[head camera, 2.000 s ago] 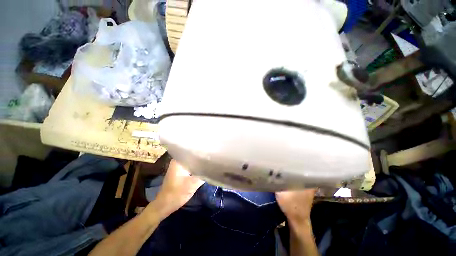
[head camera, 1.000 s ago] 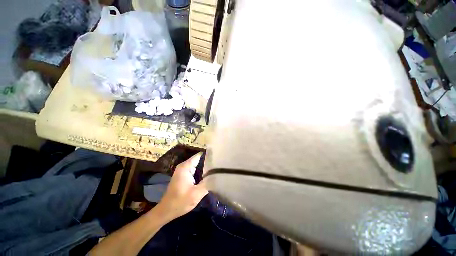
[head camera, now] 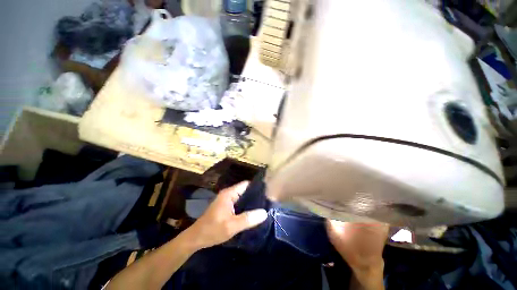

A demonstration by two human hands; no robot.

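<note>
A dark navy denim garment [head camera: 300,231] with pale stitch lines lies below the large cream-white sewing machine head [head camera: 374,113]. My left hand [head camera: 227,218] grips a dark fold of the garment left of the head, its thumb on top of the cloth. My right hand [head camera: 360,241] is on the garment's right part, under the head's lower edge. Its fingers are partly hidden by the head, so its grip does not show clearly. The needle area is hidden behind the head.
A translucent plastic bag [head camera: 178,62] of small pieces stands on the worn cream machine table [head camera: 122,122], beside loose white pieces [head camera: 210,116]. Grey-blue denim [head camera: 85,209] is piled at left. More dark denim [head camera: 487,255] lies at right. A blue-capped bottle [head camera: 235,17] stands behind.
The view has shifted, with the head now further right than at first. My left hand now shows its thumb over a raised dark fold. My right hand, mostly hidden a second ago, shows again.
</note>
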